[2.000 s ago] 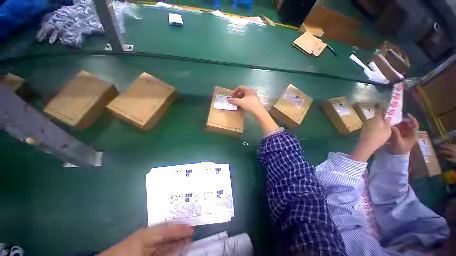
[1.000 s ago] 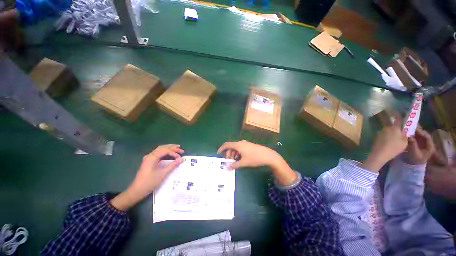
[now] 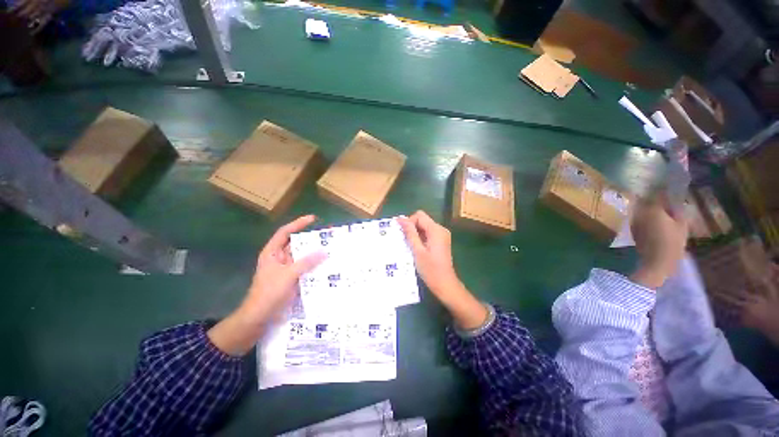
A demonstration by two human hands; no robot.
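Observation:
My left hand (image 3: 275, 277) grips the left edge of a white label sheet (image 3: 363, 269), with the thumb on top. My right hand (image 3: 434, 256) holds the sheet's upper right edge. The sheet is raised over a label sheet stack (image 3: 342, 363) on the green table. Plain brown cartons stand behind it, one at the middle (image 3: 362, 175) and one to its left (image 3: 266, 168). A carton with a white label (image 3: 484, 209) stands further right.
Another carton (image 3: 111, 154) stands at far left, near grey frame posts (image 3: 209, 43). Labelled cartons (image 3: 583, 201) stand right, beside a neighbour's striped sleeves (image 3: 611, 341). Curled backing paper (image 3: 350, 422) lies at the front. Cables (image 3: 21, 416) lie lower left; clear bags (image 3: 137, 34) lie upper left.
Both hands have lifted a sheet off the stack and moved it up and forward. The cartons have shifted to the right in view. The neighbour's hands have moved down and left.

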